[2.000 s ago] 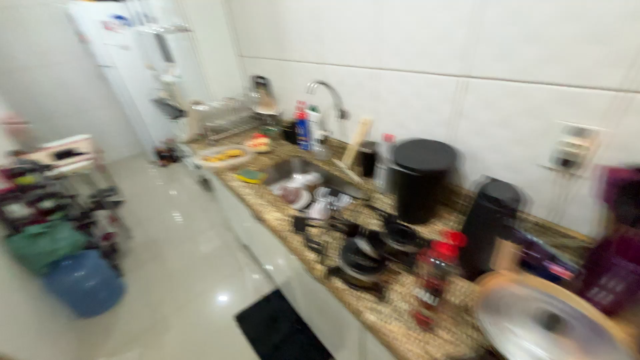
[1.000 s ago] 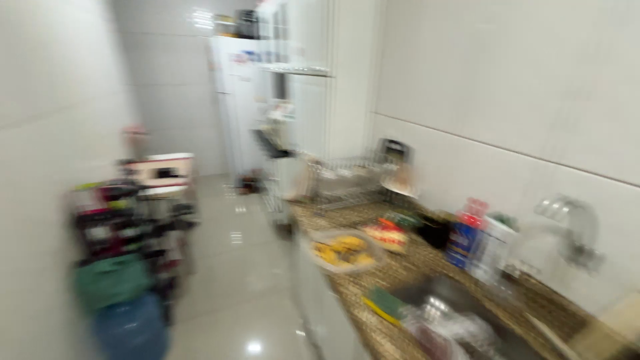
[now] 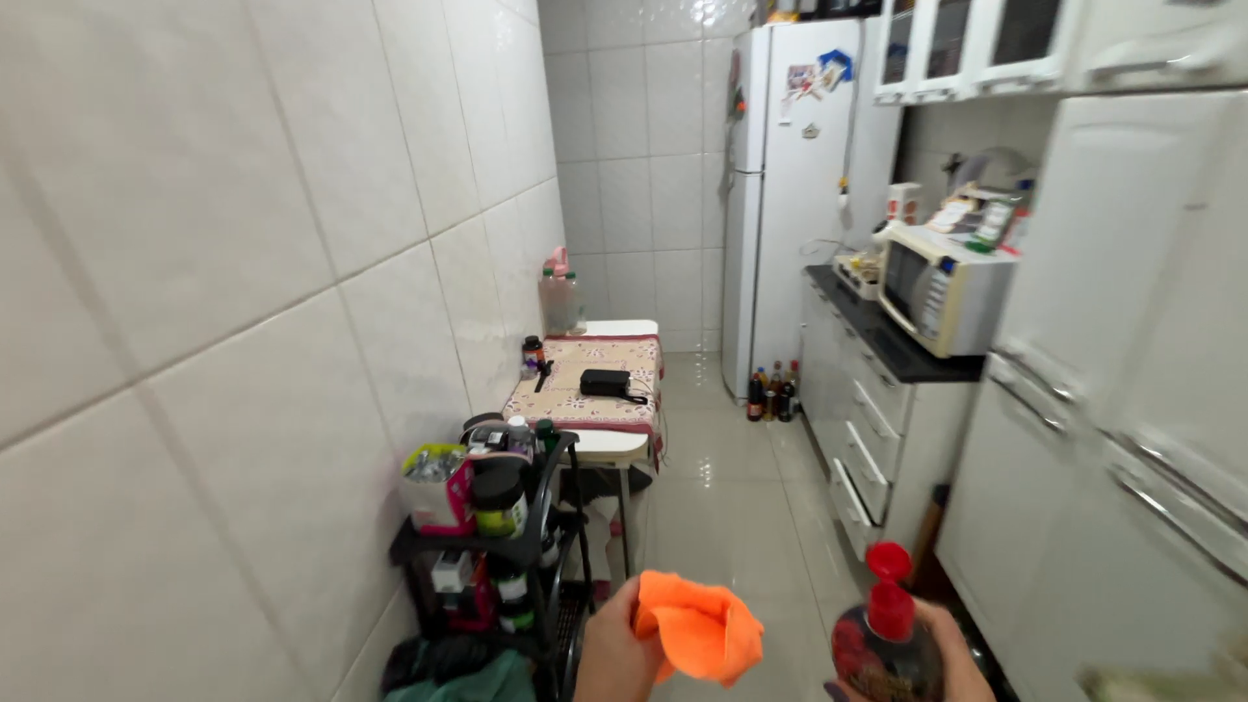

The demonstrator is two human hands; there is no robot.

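Observation:
At the lower middle, my left hand (image 3: 616,643) grips a crumpled orange cloth (image 3: 704,629), its loose folds hanging to the right of the fingers. My right hand (image 3: 954,655) is at the lower right, wrapped around a dark bottle (image 3: 885,655) with a red flip-top cap (image 3: 890,595). The cap's lid stands raised, and the bottle is upright. Cloth and bottle are apart, with the tiled floor showing between them. The bottle's lower part is cut off by the frame edge.
A black shelf cart (image 3: 531,546) with jars and a small table (image 3: 639,444) with a patterned cloth line the left wall. A white refrigerator (image 3: 809,214) stands at the back. Drawers (image 3: 858,439), a microwave (image 3: 941,292) and a tall white cabinet (image 3: 1121,341) are on the right.
The view has swung left from the sink counter to the aisle. Both my hands, with the orange cloth and the bottle, have come into view.

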